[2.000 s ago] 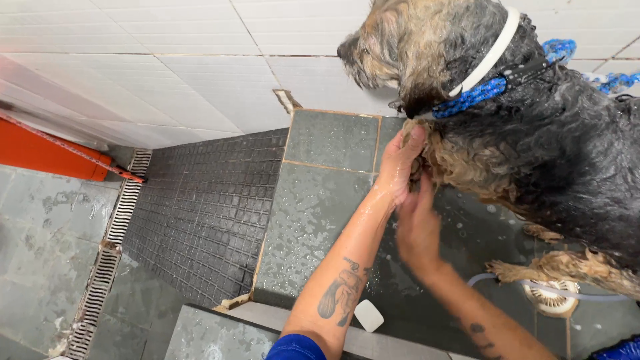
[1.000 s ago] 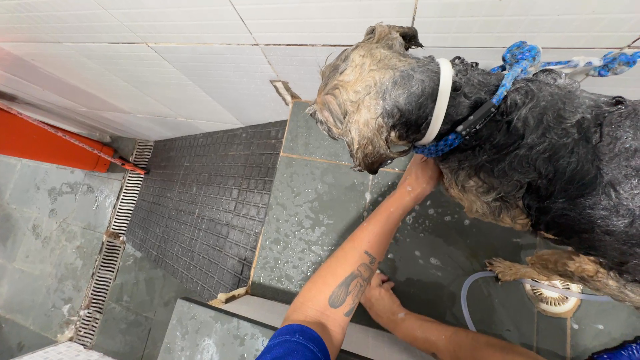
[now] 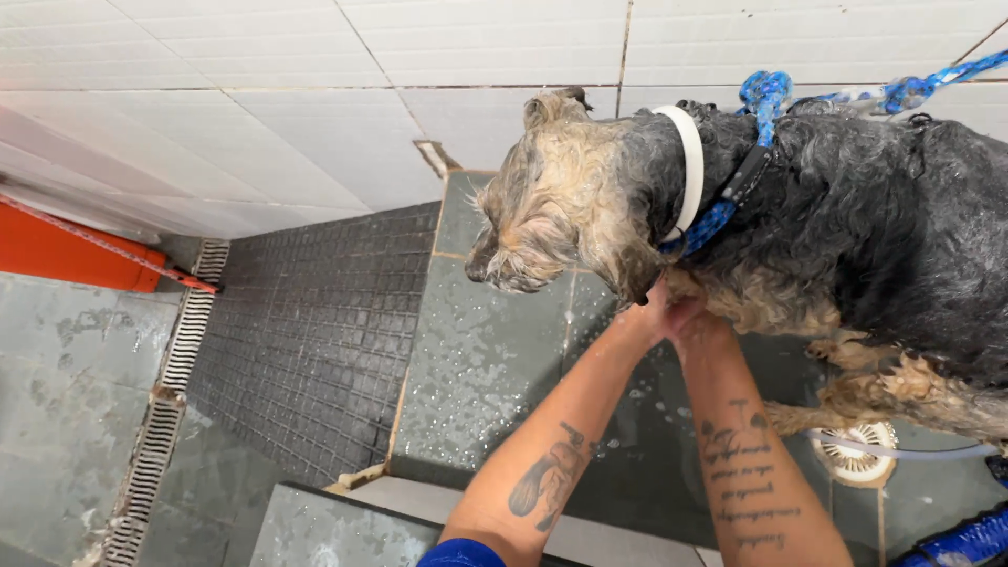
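Note:
A wet black and tan dog (image 3: 874, 228) stands on the grey tiled ledge (image 3: 488, 346), its head turned left. Around its neck are a white band collar (image 3: 687, 173) and a blue rope leash (image 3: 762, 110) that runs up to the right. My left hand (image 3: 647, 315) and my right hand (image 3: 683, 316) meet under the neck, at the wet fur of the chest or a front leg. Fur and the dog's ear hide most of the fingers, so their hold cannot be told.
A white round drain cover (image 3: 857, 453) lies under a clear hose (image 3: 913, 452) at the right. White wall tiles (image 3: 504, 43) rise behind. At the left are a dark mesh ramp (image 3: 307, 331), a floor drain grate (image 3: 187, 346) and an orange panel (image 3: 63, 244). A lower grey step (image 3: 339, 528) is in front.
My right hand, lower down near my left forearm one second ago, has moved up beside my left hand under the dog's neck. The dog's head has turned from downward to the left.

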